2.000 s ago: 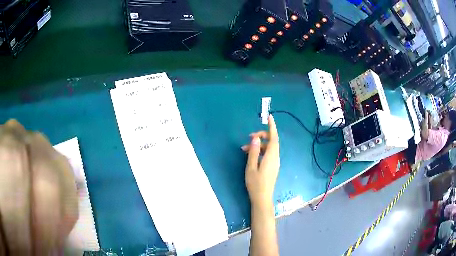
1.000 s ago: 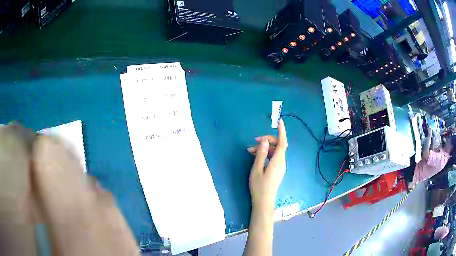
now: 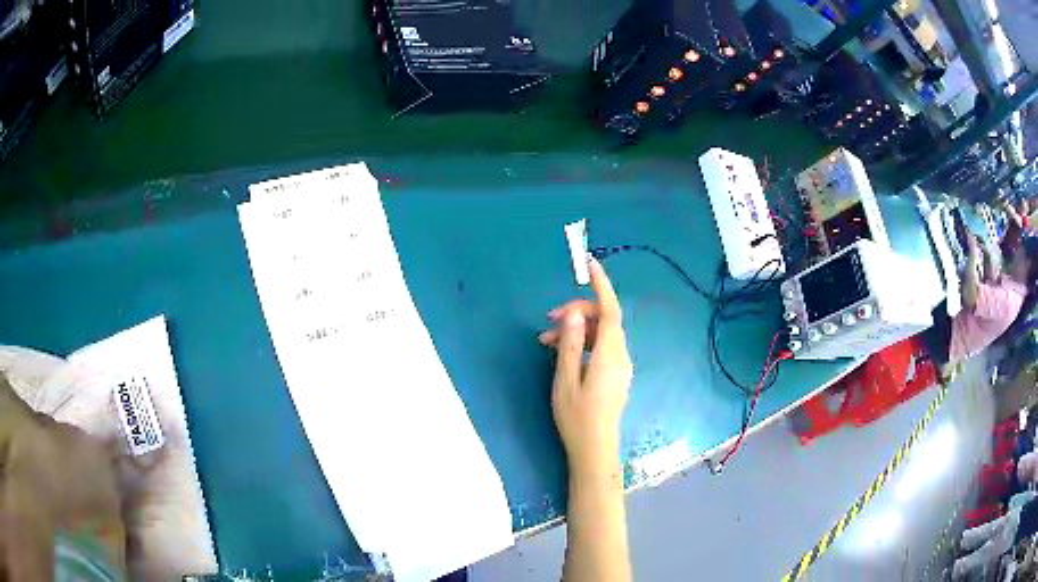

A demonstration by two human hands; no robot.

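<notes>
My right hand (image 3: 592,381) is over the green mat, index finger extended, with a small white barcode label (image 3: 578,252) on its fingertip. The other fingers are bent and loose. My left hand (image 3: 55,483) is blurred at the lower left and cut off by the edge, in front of a beige-pink folded cloth (image 3: 171,500) with a white "FASHION" tag. Its fingertips cannot be made out. Long white label sheets (image 3: 387,421) lie between the hands, with printed rows at the far end and a blank near part.
Black retail boxes (image 3: 467,40) stand along the far side. At the right are a white power strip (image 3: 742,216), a cream power supply (image 3: 840,199), an oscilloscope (image 3: 837,290) and thin leads. Beyond the bench edge are a red stool (image 3: 865,392) and a person in pink.
My left hand has moved lower and further left, uncovering the cloth and its tag. My right hand keeps the label on its fingertip, now tilted differently. The camera view has shifted slightly.
</notes>
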